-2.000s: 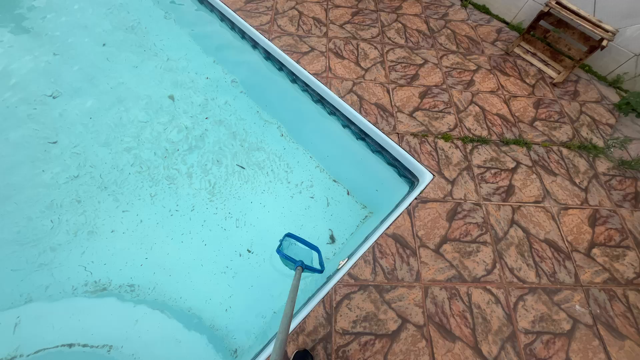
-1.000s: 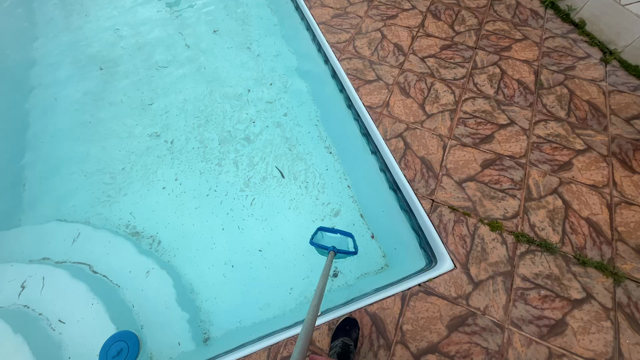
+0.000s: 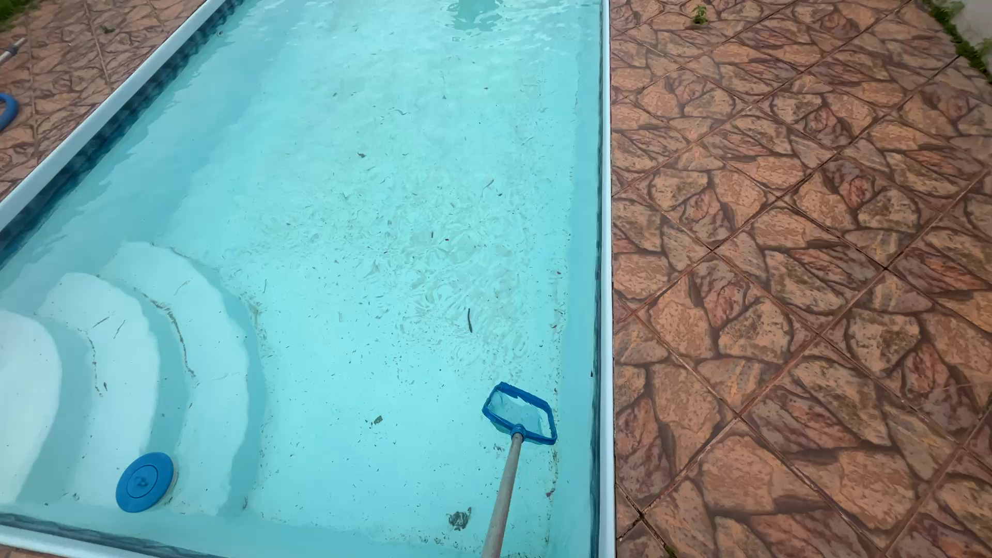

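A pool skimmer net with a blue frame (image 3: 521,414) is over or in the pool water near the right wall, at the lower middle of the head view. Its grey pole (image 3: 503,496) runs down out of the bottom edge. Neither my left hand nor my right hand shows, so their hold on the pole is hidden. Dark leaf debris (image 3: 459,518) lies left of the pole, with a small leaf (image 3: 377,420) and a thin dark piece (image 3: 469,320) farther off. Whether the net touches the water is unclear.
White pool coping (image 3: 607,310) borders stone-patterned paving (image 3: 775,310) on the right. Curved steps (image 3: 108,364) fill the lower left of the pool, near a round blue float (image 3: 145,482). A blue hose (image 3: 7,111) lies on the far left paving.
The view has swung strongly left, bringing the steps and left pool edge in. The shoe seen a second ago is out of view. The net remains near the pool's right side.
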